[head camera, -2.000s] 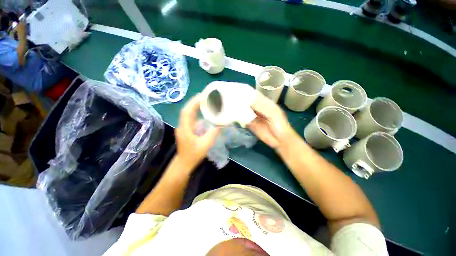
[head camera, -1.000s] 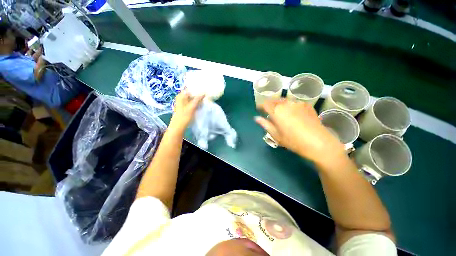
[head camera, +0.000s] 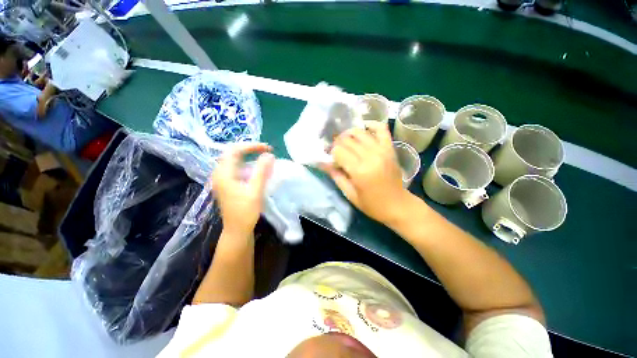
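Note:
My right hand (head camera: 368, 168) has its fingers on a cup-shaped housing in a milky plastic bag (head camera: 305, 133), at the middle of the green bench. My left hand (head camera: 241, 185) is raised beside it, thumb and fingers apart, with nothing seen in it. A crumpled plastic bag (head camera: 302, 198) lies at the bench edge between my hands. A beige housing (head camera: 407, 159) stands just behind my right hand, partly hidden by it. Several open beige housings (head camera: 457, 175) stand upright to the right, some with small side tabs.
A clear bag of blue-white rings (head camera: 222, 115) lies at the left of the bench. A black crate with a clear liner (head camera: 150, 231) stands below it. White edge strips (head camera: 279, 87) run along the green surface (head camera: 321, 42). A person in blue (head camera: 35, 112) is at the far left.
My left hand has let go of the bagged housing and opened. My right hand has moved left from the standing housings onto the bagged one, which now lies further right. The crumpled bag has shifted slightly.

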